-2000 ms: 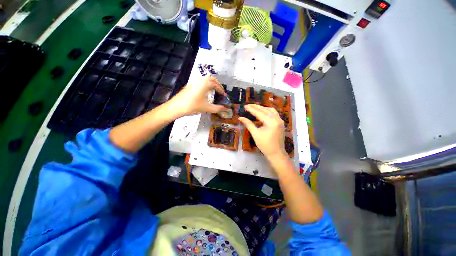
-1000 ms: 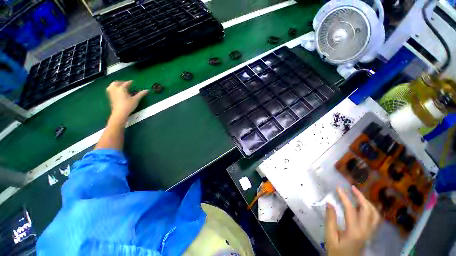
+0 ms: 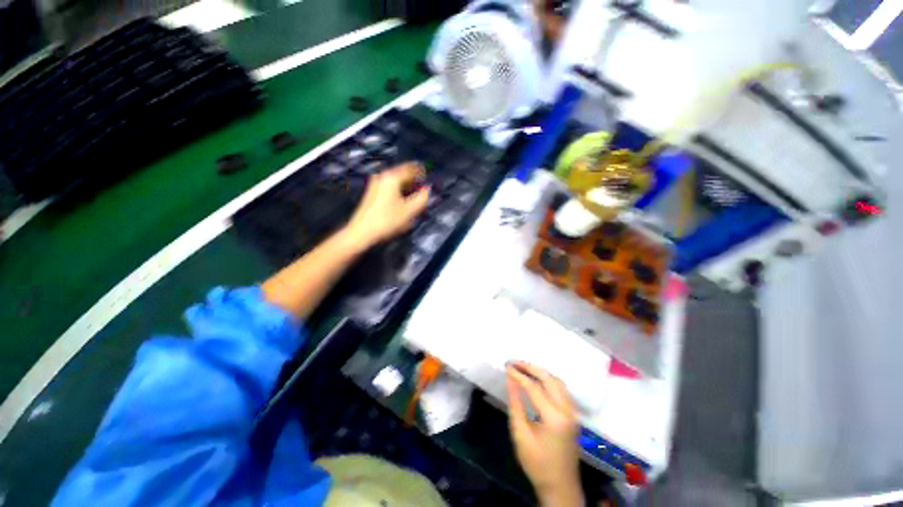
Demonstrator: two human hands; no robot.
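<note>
My left hand [image 3: 388,208] is over the black blister tray [image 3: 307,213], fingertips closed on a small dark piece that looks like a black plastic part [image 3: 417,184]; blur hides its detail. My right hand [image 3: 545,426] is low at the front edge of the white worktable [image 3: 465,337], fingers bent and partly spread. A small greyish spot shows between them, but I cannot tell if it is a held tool. The orange-brown fixture nests [image 3: 594,267] hold dark parts. The gold and white press head [image 3: 597,193] stands over their back left side.
Black parts [image 3: 231,163] lie on the green belt [image 3: 188,208]. Stacked trays [image 3: 119,104] are at upper left. A white fan [image 3: 477,74] stands behind the tray. A white slab [image 3: 559,352] is in front of the nests. An orange plug [image 3: 428,373] and red button [image 3: 635,474] are near the table edge.
My left hand has moved from the belt to over the blister tray. My right hand is now at the table's front edge, farther from the nests. The view has turned right.
</note>
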